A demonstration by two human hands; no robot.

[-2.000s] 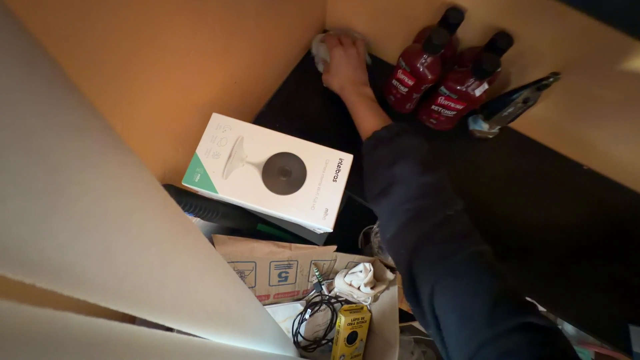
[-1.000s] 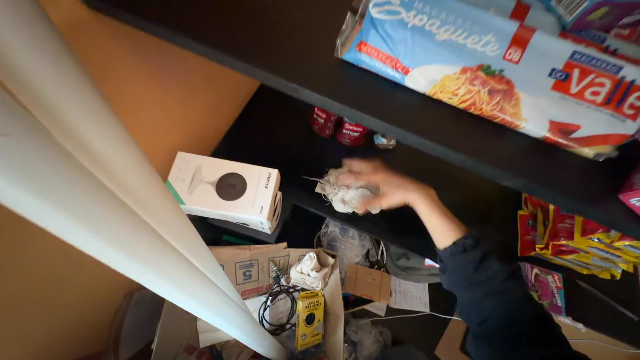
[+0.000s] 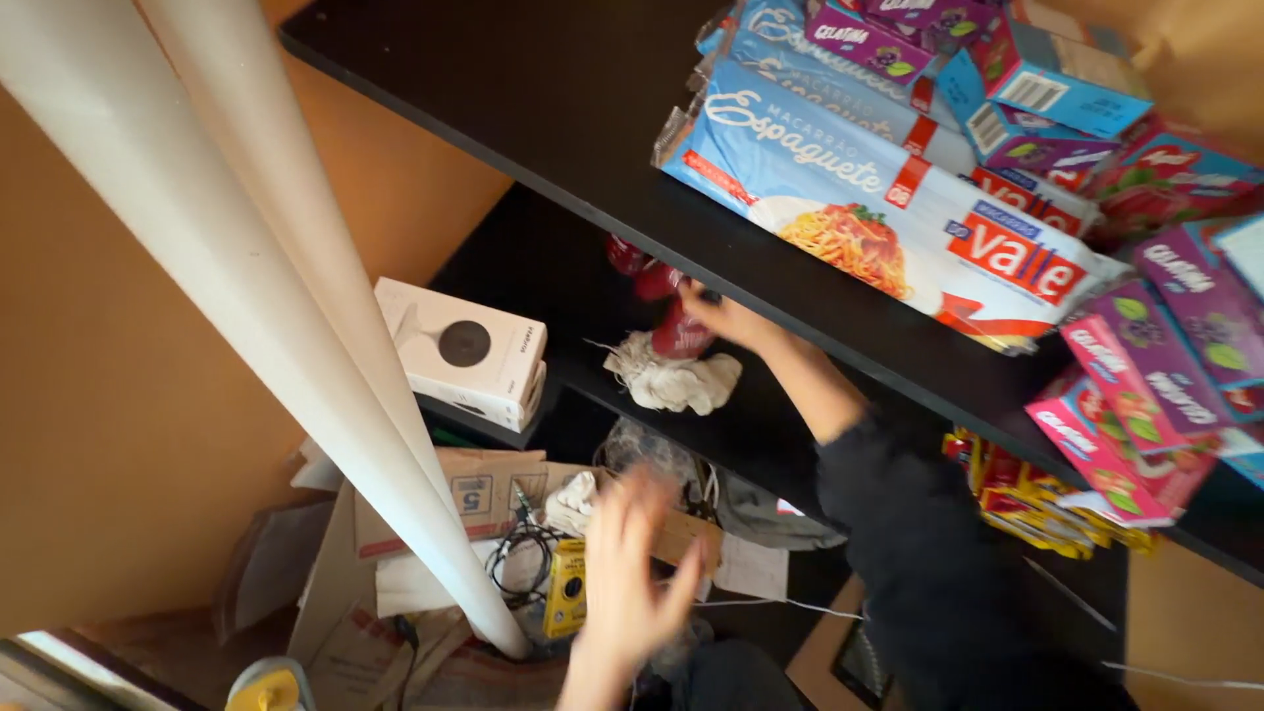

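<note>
My right hand (image 3: pixel 726 316) reaches under the upper shelf and is on a red ketchup bottle (image 3: pixel 683 331), its fingers around the upper part. Two more red bottles (image 3: pixel 642 269) stand behind it, partly hidden by the shelf edge. A crumpled whitish cloth (image 3: pixel 681 380) lies on the black lower shelf, right against the held bottle. My left hand (image 3: pixel 637 573), blurred, is raised in front of the lower clutter with its fingers apart and nothing in it.
Spaghetti packs (image 3: pixel 849 197) and gelatin boxes (image 3: pixel 1136 395) crowd the black upper shelf (image 3: pixel 474 109). A white camera box (image 3: pixel 464 346) sits at left, beside white poles (image 3: pixel 257 267). Below are an open cardboard box (image 3: pixel 346 583), a black cable (image 3: pixel 523 563) and yellow-red packets (image 3: pixel 1037 494).
The cloth, under my right hand before, now lies released on the shelf. My right hand has moved to a ketchup bottle. My left hand has come into view.
</note>
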